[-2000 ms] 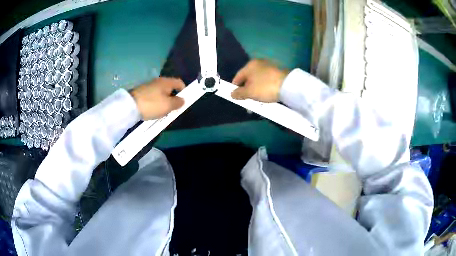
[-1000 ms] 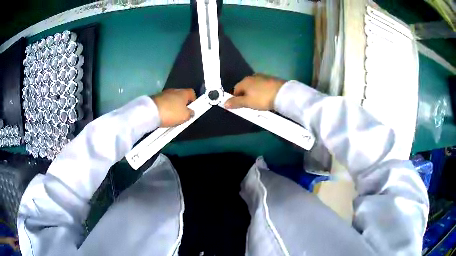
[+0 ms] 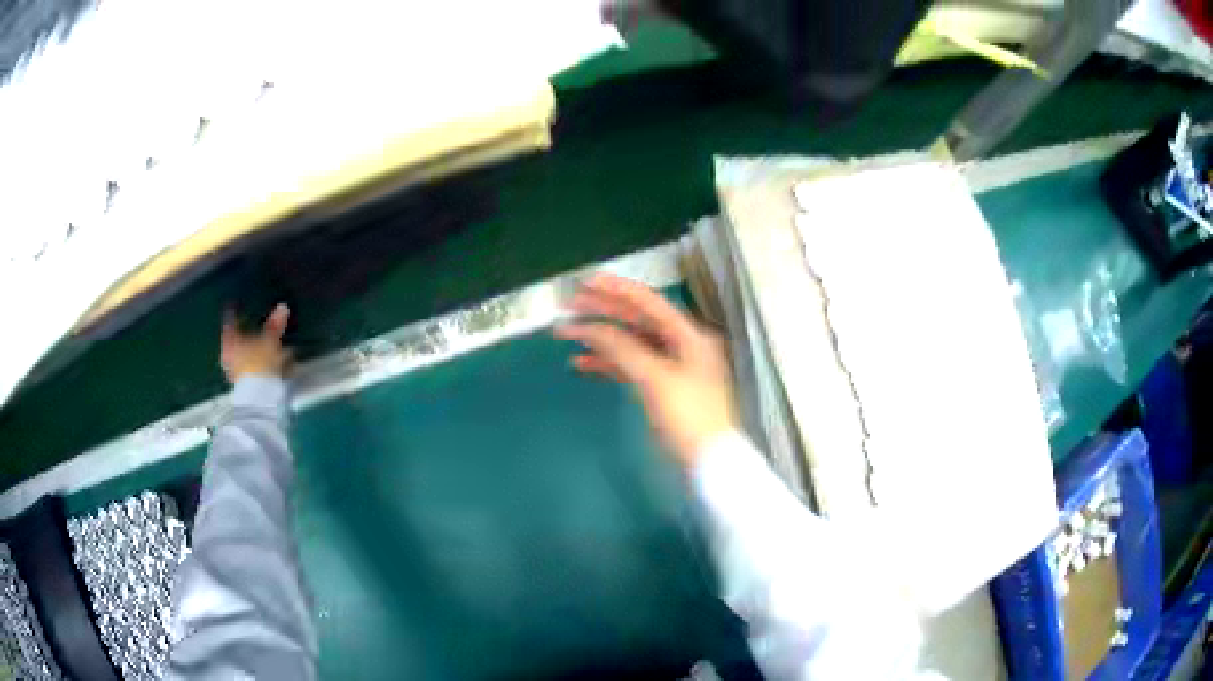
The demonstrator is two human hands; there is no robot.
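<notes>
My left hand [image 3: 254, 346] is over the dark green conveyor just past the pale edge rail, with its fingers apart and nothing visible in it. My right hand [image 3: 659, 359] is blurred, open and empty, above the green bench mat near the rail. It is just left of the stack of white arms on pale sheets [image 3: 918, 359]. A second, larger white stack [image 3: 306, 120] with a tan edge lies on the conveyor at upper left, beyond my left hand. The three-armed base is not in view.
Rows of silvery hubs [image 3: 131, 565] sit at lower left beside a black strip [image 3: 60, 585]. A blue bin [image 3: 1147, 532] with small white parts stands at lower right. A clear plastic bag [image 3: 1097, 326] and a black box [image 3: 1151, 200] lie right. A dark object [image 3: 825, 40] hangs top centre.
Both hands have let go of the white three-armed base, which has left the view. My left hand has moved forward past the rail. The view has turned, showing the conveyor stack.
</notes>
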